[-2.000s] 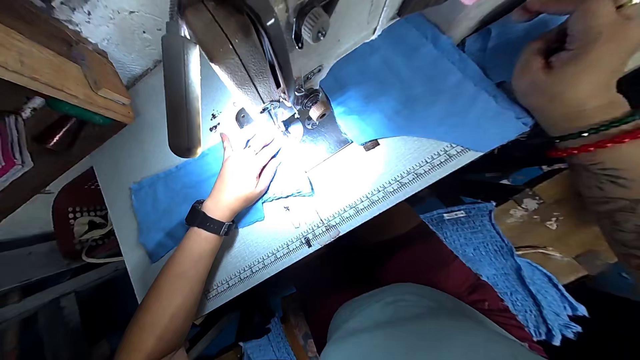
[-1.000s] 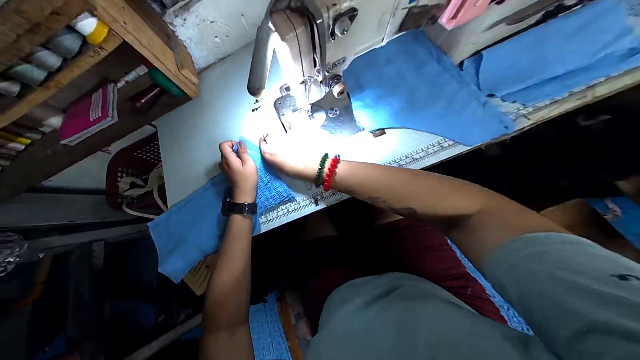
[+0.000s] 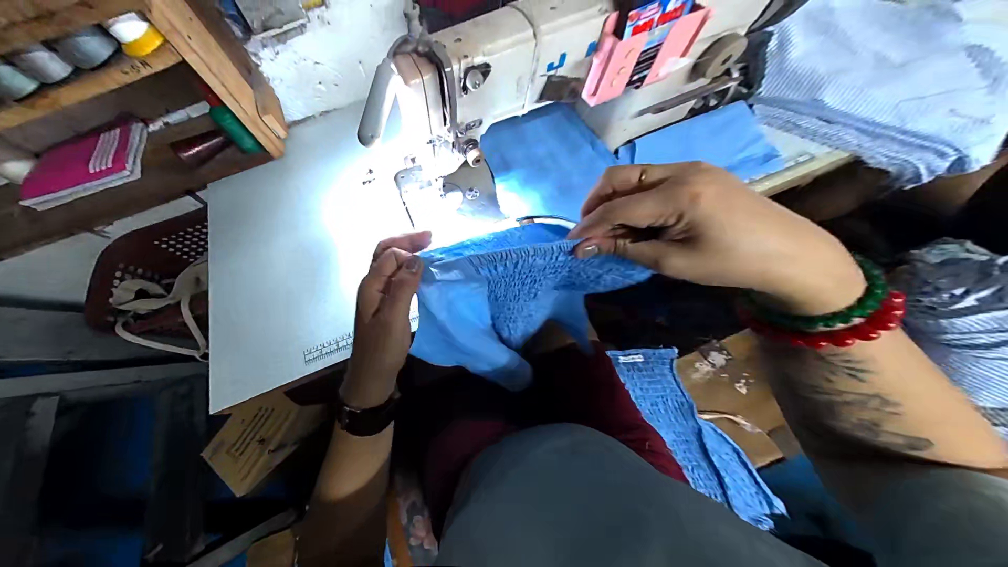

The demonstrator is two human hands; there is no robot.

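Between my two hands a blue garment piece with a gathered, smocked panel [image 3: 520, 287] is stretched at the table's front edge. My left hand [image 3: 387, 295] pinches its plain left end between thumb and fingers. At the smocked edge on the right, my right hand [image 3: 669, 220] grips the fabric. Just behind stands a sewing machine [image 3: 492, 75] with its lamp lit; glare hides the needle area. Plain blue fabric [image 3: 543, 153] lies on the machine bed, and another blue piece [image 3: 701, 146] is farther right. A smocked blue strip [image 3: 669, 417] with a small label hangs over my lap.
A wooden shelf [image 3: 228, 71] with thread spools and a pink notebook [image 3: 83, 164] stands at the left. Below it is a perforated basket [image 3: 150, 260] with cord. A pink holder [image 3: 642, 55] sits on the machine. Pale striped fabric [image 3: 882, 94] is heaped at the right.
Both hands have raised and spread the blue piece, which lay low on the table's left part a second ago. My right hand has moved right, away from my left hand.
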